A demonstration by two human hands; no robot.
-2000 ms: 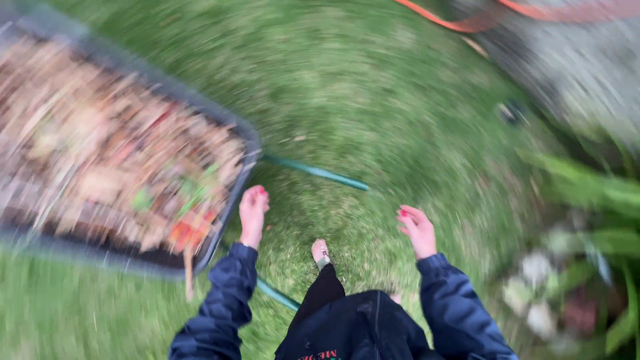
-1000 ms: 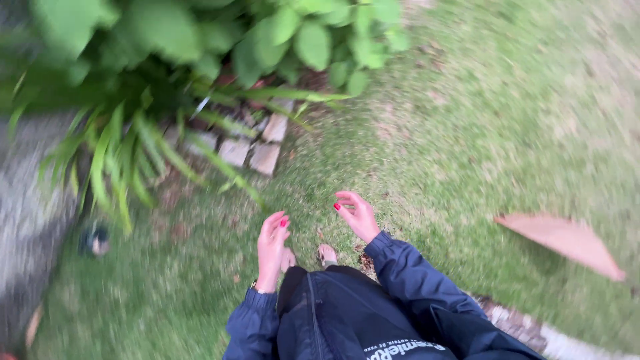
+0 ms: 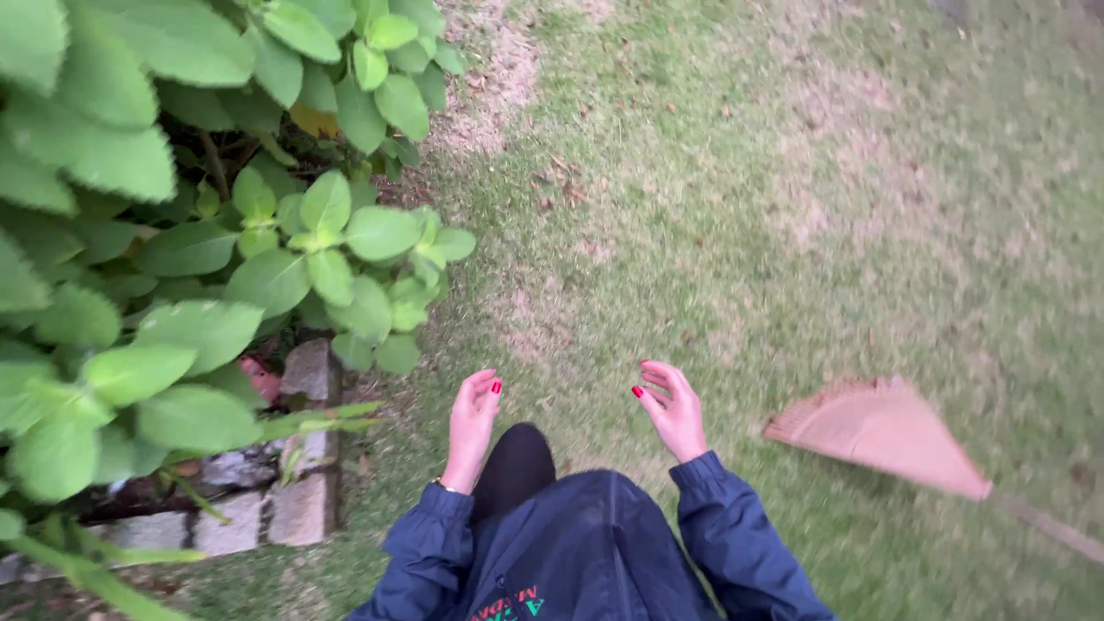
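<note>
My left hand (image 3: pixel 471 427) is held out above the grass, left of centre, with its fingers loosely curled and apart and nothing in them. Level with it on the right, my right hand (image 3: pixel 673 410) is likewise bare, its fingers apart. Both wear red nail polish and dark blue jacket sleeves. To the right of my right hand, not touched by it, a leaf rake's fan-shaped head (image 3: pixel 884 435) lies on the lawn, its handle (image 3: pixel 1052 528) running off the right edge. Leafy shrub branches (image 3: pixel 328 250) stand left of my left hand.
A stone block border (image 3: pixel 302 509) edges the planted bed at lower left, with long strap-like leaves (image 3: pixel 95 582) over it. Shrub foliage reaches over the lawn's left side. Grass (image 3: pixel 638 259) with worn brown patches and dry leaves (image 3: pixel 561 183) stretches ahead.
The view has swung far round, away from the wheeled-looking bin of plant debris seen at first. The rake head, right in the previous frame, remains on the grass. Both hands stay raised and apart, holding nothing.
</note>
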